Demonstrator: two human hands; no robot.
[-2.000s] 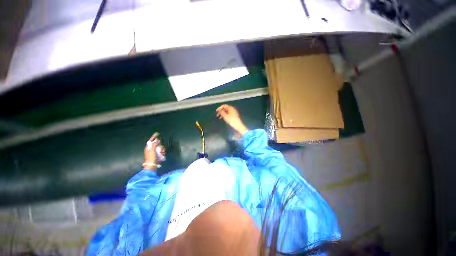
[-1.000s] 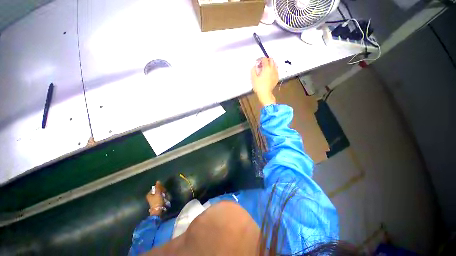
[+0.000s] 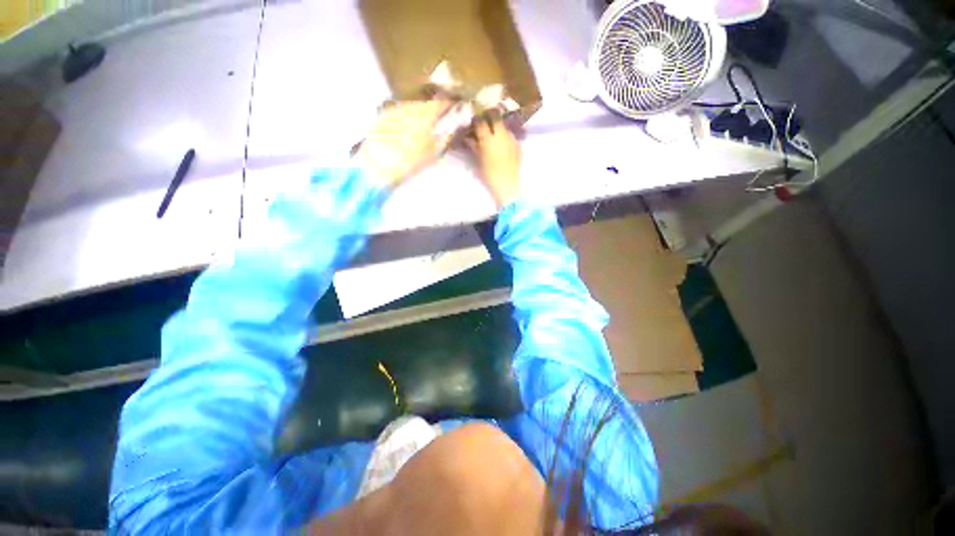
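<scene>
The open brown cardboard box (image 3: 461, 37) stands on the white table, with crumpled whitish paper (image 3: 492, 99) at its near end. My left hand (image 3: 403, 141) is at the box's near left corner, its fingertips on a pale crumpled piece between the hands. My right hand (image 3: 495, 152) is beside it at the near edge, fingers bent down over the paper. The fingers are blurred, and whether the right hand grips anything is hidden.
A white fan (image 3: 649, 60) stands right of the box, with cables and a power strip (image 3: 749, 124) beyond. A dark pen (image 3: 176, 183) lies at left. Below the tabletop are a white sheet (image 3: 408, 281) and flat cardboard sheets (image 3: 628, 293).
My left hand has come up from below the table to the box. My right hand has moved left to the box from the dark pen near the fan, which no longer shows there.
</scene>
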